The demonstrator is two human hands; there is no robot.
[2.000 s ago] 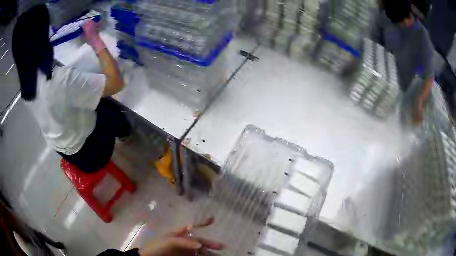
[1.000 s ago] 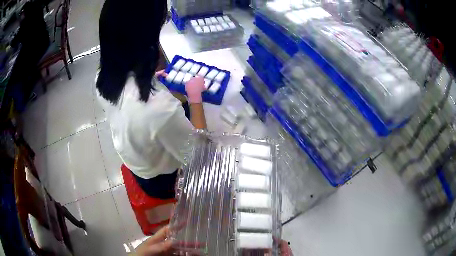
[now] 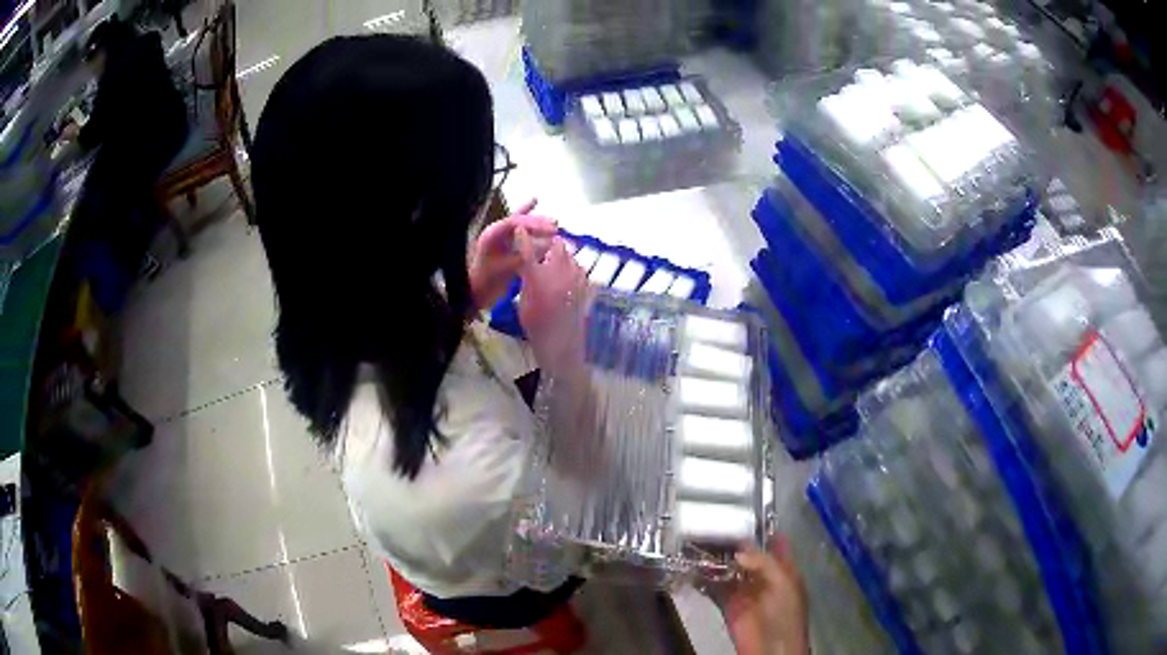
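A clear ribbed blister tray [image 3: 614,448] is held up in front of me. A column of several white plastic housings [image 3: 717,435] lies along its right side; its left part holds none. My right hand [image 3: 770,601] grips the tray's lower right corner. My left hand is not clearly visible; the tray's lower left corner is blurred against a white shirt.
A person [image 3: 422,473] sits close on the left on a red stool [image 3: 486,630], hands over a blue tray [image 3: 698,284] of white parts. Stacked blue and clear trays [image 3: 870,282] stand right. Another tray stack [image 3: 653,128] is behind. A wooden chair [image 3: 122,576] stands lower left.
The blister tray has moved up and right in view, closer to the seated person. My left hand, seen earlier at the tray's lower left, no longer shows clearly. The seated person's hands have lifted.
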